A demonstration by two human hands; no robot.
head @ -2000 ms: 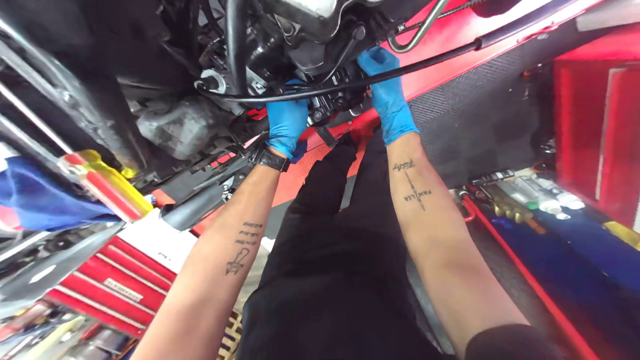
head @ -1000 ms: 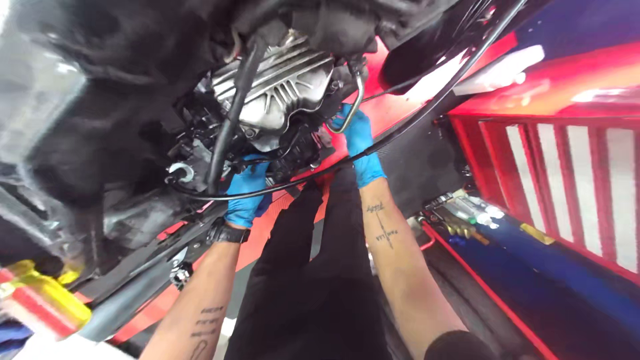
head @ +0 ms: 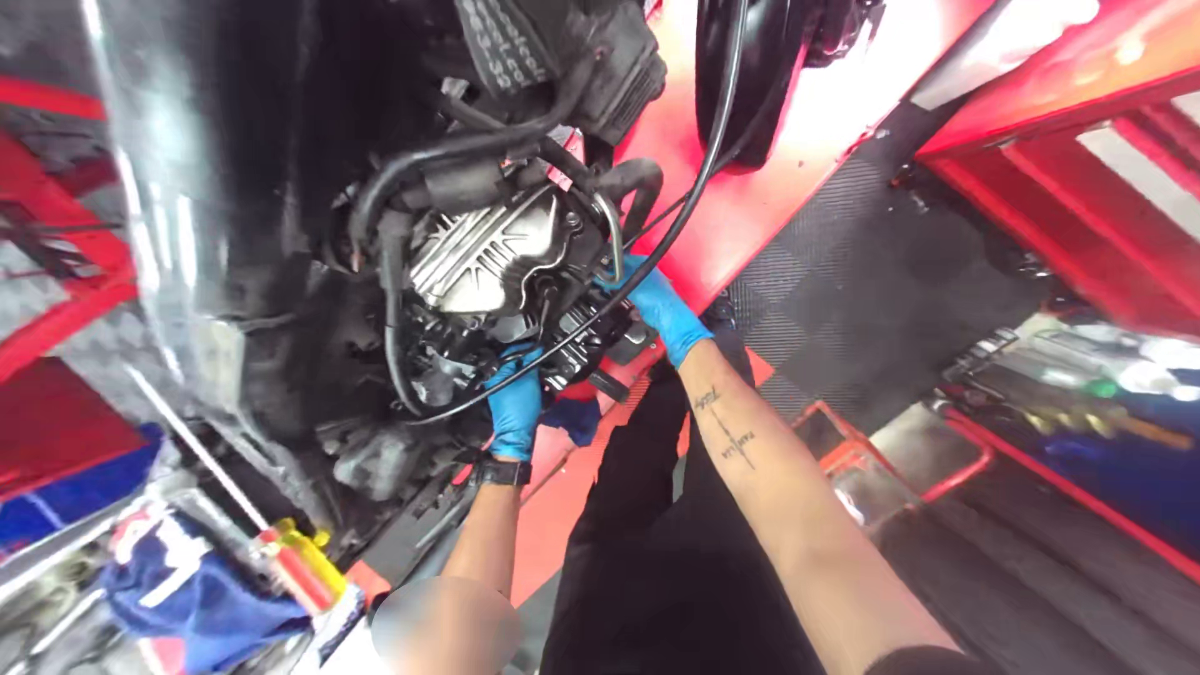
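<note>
An engine's metal cover (head: 487,258) with raised ribs shows at the centre of the head view, among black hoses. My left hand (head: 515,403), in a blue glove with a black band at the wrist, reaches in at the lower edge of the engine; its fingertips are partly hidden behind a thin black cable (head: 656,253). My right hand (head: 661,305), also gloved in blue, is at the right side of a finned black engine part (head: 577,345), near a bent metal pipe (head: 613,239). The fingers of that hand are mostly hidden, and whatever they touch cannot be made out.
A red platform (head: 741,225) lies under the engine. At right stand a red tool cabinet (head: 1059,225) and a tray holding several tools (head: 1087,375). A blue cloth (head: 206,600) and a yellow-and-red object (head: 305,567) are at lower left. The black cable crosses in front of my hands.
The view has shifted strongly, showing more of the engine's top and the hoses. Both hands stay at the lower part of the engine, on either side of the finned part.
</note>
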